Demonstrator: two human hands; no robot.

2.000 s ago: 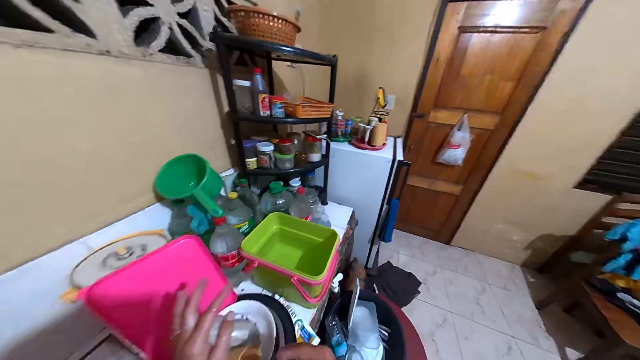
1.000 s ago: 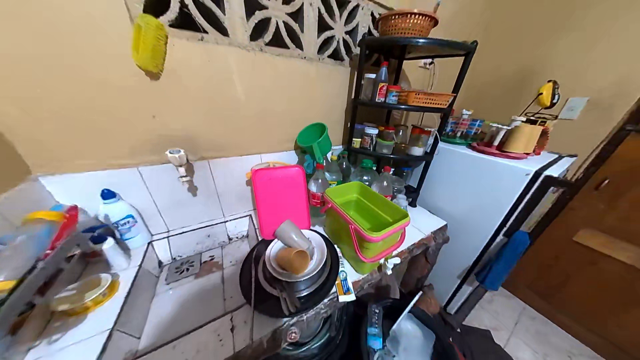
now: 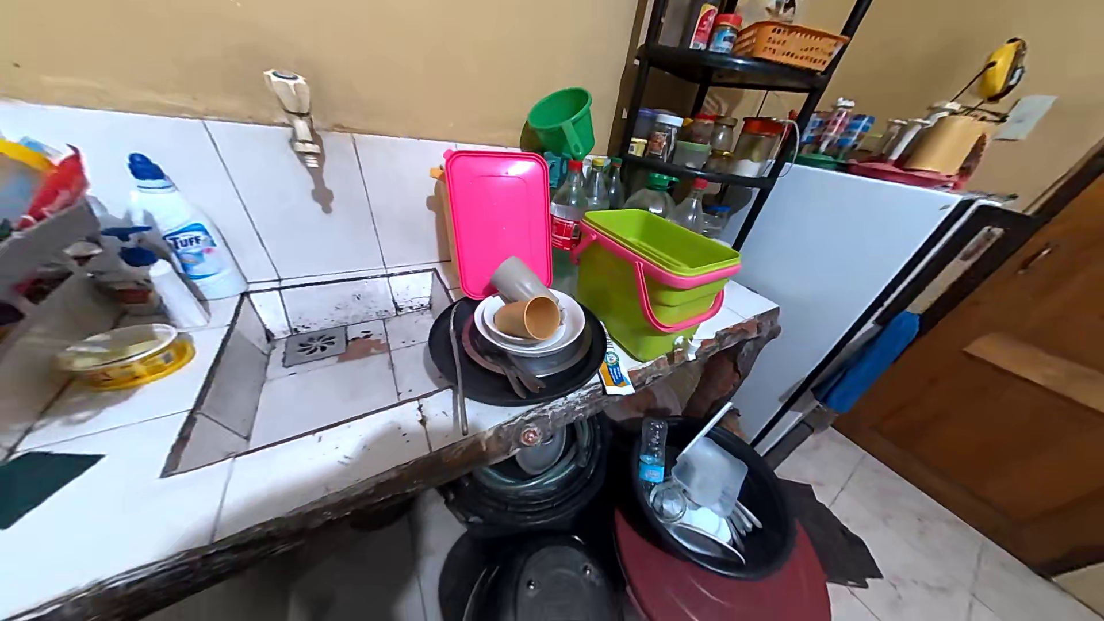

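Neither of my hands shows in the head view. On the tiled counter, a black round tray or pan (image 3: 448, 362) bears stacked white bowls (image 3: 565, 332), a grey cup (image 3: 520, 280), a tan cup (image 3: 528, 318) and some cutlery (image 3: 517, 375). A pink plastic lid (image 3: 500, 220) leans upright behind the stack. To its right stands a green plastic container (image 3: 625, 302) with a pink rim and handle. A toothpaste-like tube (image 3: 615, 371) lies at the counter's edge. The tiled sink basin (image 3: 345, 379) is left of the dishes, with a wall tap (image 3: 297, 121) above.
A white cleaner bottle (image 3: 194, 241) and a yellow tub (image 3: 129, 358) stand left of the sink. Bottles (image 3: 569, 207) and a black shelf rack (image 3: 742, 73) are behind the container. Below, a black basin (image 3: 768, 517) holds dishes. A white refrigerator (image 3: 828, 233) stands right.
My hands, seen over the dishes two seconds ago, are out of view. The pink lid, tilted low near them then, now stands against the wall. The view has swung left and closer to the sink.
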